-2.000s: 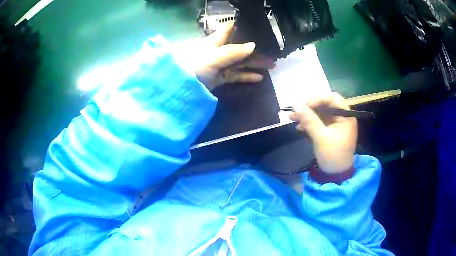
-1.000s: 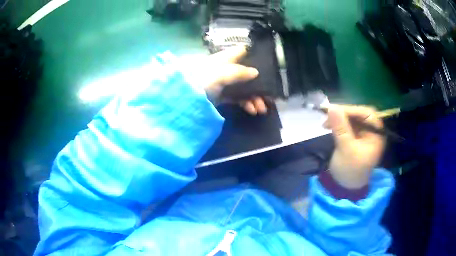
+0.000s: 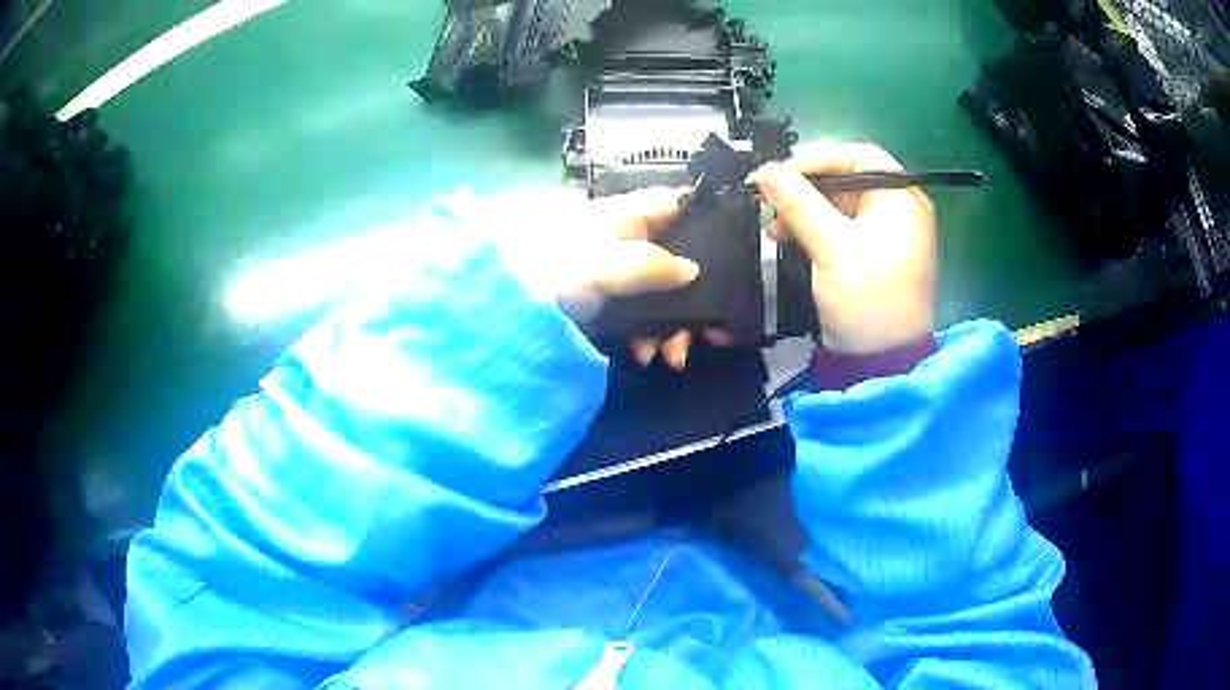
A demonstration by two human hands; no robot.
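Note:
My left hand (image 3: 627,263) holds a flat black part (image 3: 715,276) with the thumb on top and fingertips showing below its lower edge. My right hand (image 3: 863,249) holds dark tweezers (image 3: 904,179) like a pen. Their tips meet the upper edge of the black part; whether they grip a small piece cannot be told. A black housing (image 3: 664,84) with a bright ribbed area lies just beyond. A black sheet (image 3: 681,404) with a white edge lies below my left hand, and a bit of white backing (image 3: 786,361) shows beside it.
A jagged black part (image 3: 499,47) lies at the back on the green bench (image 3: 351,121). Dark parts are heaped at the far left (image 3: 68,189). Shiny black parts (image 3: 1079,121) lie at the right. A pale yellow bench edge (image 3: 1049,330) shows at the right.
My right hand with the tweezers has moved from the white backing up and left to the black part. More of the housing beyond and the jagged part at the back now shows.

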